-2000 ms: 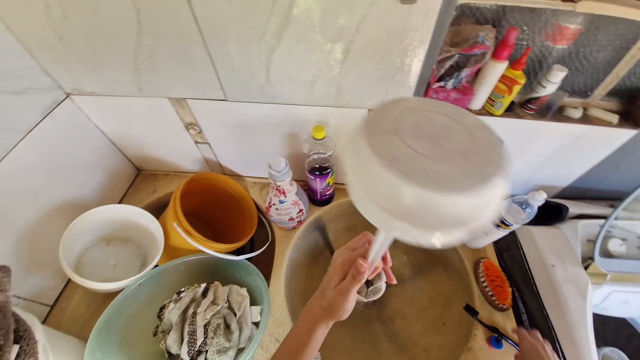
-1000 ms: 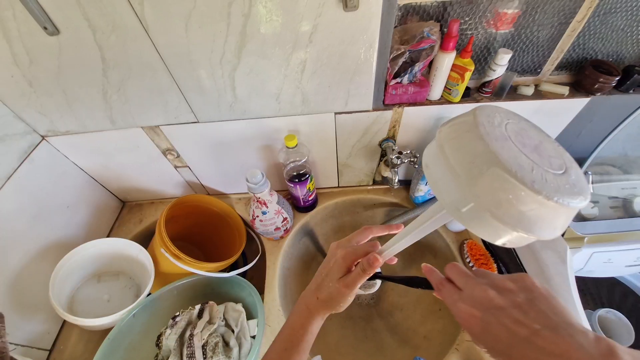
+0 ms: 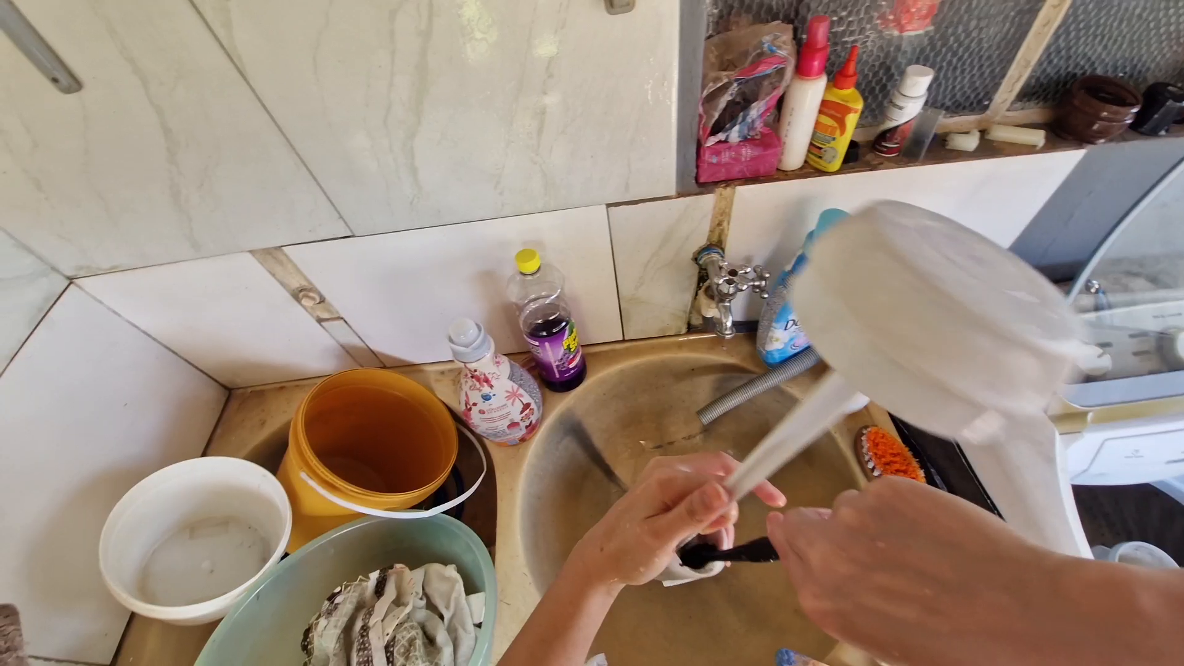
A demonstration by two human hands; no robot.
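Over the sink basin (image 3: pixel 740 620), my left hand (image 3: pixel 661 518) grips the long handle of a white, pan-shaped plastic part (image 3: pixel 934 314), its round, blurred body up at the right. The handle's lower end is a small white cup-like end (image 3: pixel 694 572), close under my left fingers. My right hand (image 3: pixel 897 564) holds a black-handled brush (image 3: pixel 740 552), whose head is at that end; its bristles are mostly hidden. An orange-bristled scrubbing brush (image 3: pixel 890 455) lies beyond my right hand, at the basin's right edge.
Left of the basin are a yellow bucket (image 3: pixel 370 444), a white bowl (image 3: pixel 194 541) and a green tub (image 3: pixel 462 564) holding cloth (image 3: pixel 398 615). Behind stand a purple-liquid bottle (image 3: pixel 555 338), a floral bottle (image 3: pixel 498 393) and a tap (image 3: pixel 726 287). A grey corrugated hose (image 3: pixel 758 387) reaches into the basin.
Two seconds ago my right hand was by the black brush at the basin's right side; since then it has brought the brush to the handle's end. My left hand has kept hold of the white part.
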